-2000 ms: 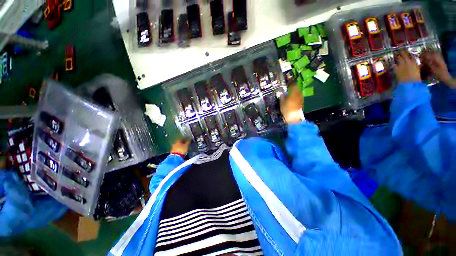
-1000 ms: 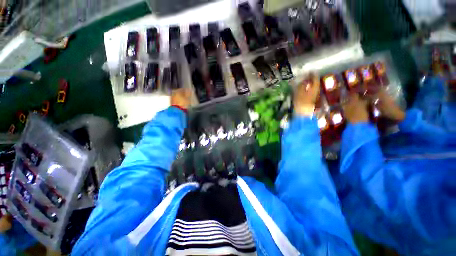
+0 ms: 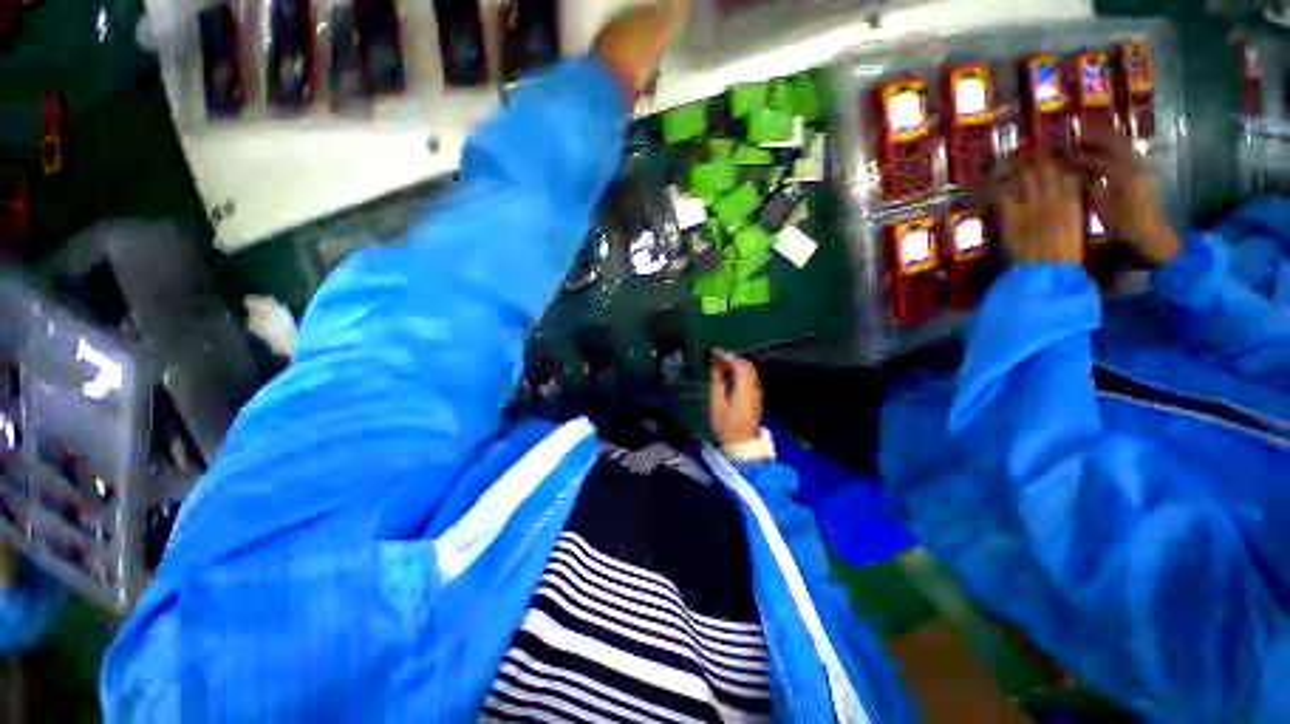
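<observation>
A clear blister tray (image 3: 693, 340) with black phones lies in front of me, partly hidden under my left sleeve. Its visible phones (image 3: 651, 255) are dark and blurred. My left hand (image 3: 647, 45) is stretched far forward over the white conveyor (image 3: 340, 163), by the right end of another phone tray; the top edge nearly cuts it and its grip is unclear. My right hand (image 3: 736, 402) is low, at the near right corner of my tray, fingers bent; whether it grips the rim cannot be told.
Loose green batteries (image 3: 736, 205) lie right of my tray. Further right, a neighbour's two hands (image 3: 1043, 205) work over a tray of red phones (image 3: 856, 304). A tilted tray (image 3: 125, 467) stands at left, near a white scrap (image 3: 270, 324). Dark phones (image 3: 463, 43) lie on the conveyor.
The view has shifted. My left hand has moved right along the conveyor. My right hand has come back from beside the neighbour's tray to the near corner of my tray.
</observation>
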